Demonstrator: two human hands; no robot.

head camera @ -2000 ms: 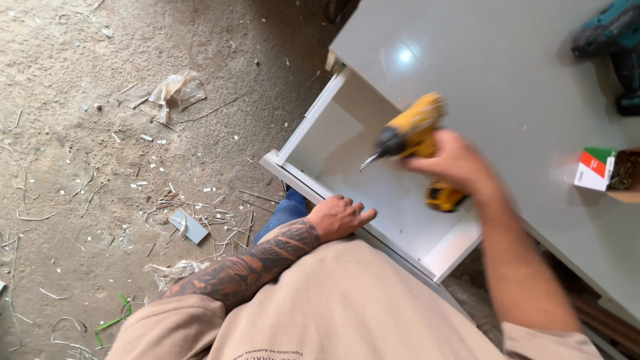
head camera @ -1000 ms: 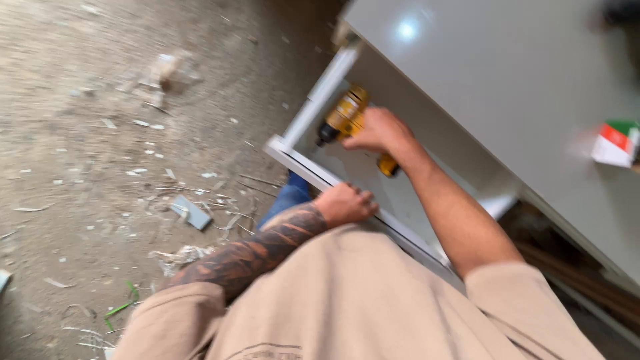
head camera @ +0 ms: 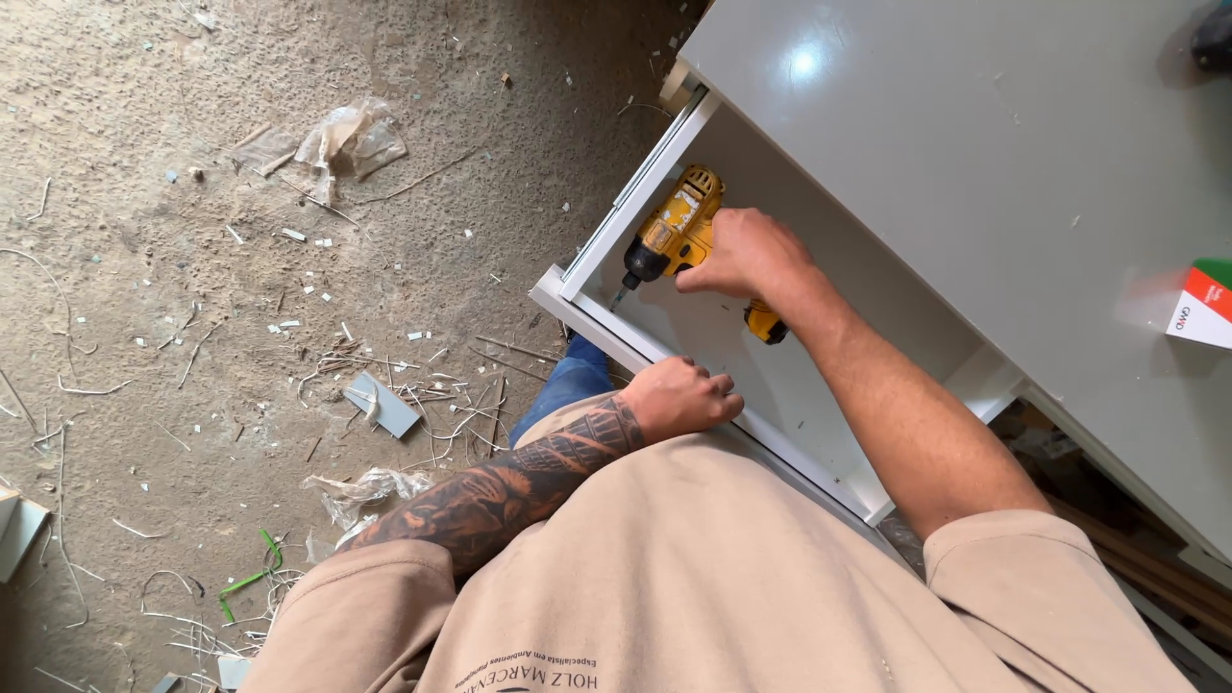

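Note:
My right hand (head camera: 751, 255) is closed round the grip of a yellow and black cordless drill driver (head camera: 681, 217), which is inside a pulled-out white drawer (head camera: 626, 207). The bit points down toward the corner where the drawer's side meets its front; whether it touches a screw is too small to tell. My left hand (head camera: 683, 397) rests on the top edge of the drawer front (head camera: 616, 337), its fingers curled over it. Several small loose bits, perhaps screws, lie on the drawer bottom. The drawer stands out from under a grey cabinet top (head camera: 924, 144).
On the cabinet top are a red, white and green box (head camera: 1203, 306) at the right and part of a dark tool (head camera: 1213, 43) at the upper right. Plastic film (head camera: 351, 140), a grey board offcut (head camera: 382, 404), strips and chips litter the rough floor at the left.
My right hand has brought the drill driver from over the middle of the drawer leftward, down into its corner. My left hand stays on the drawer front. The view has shifted somewhat.

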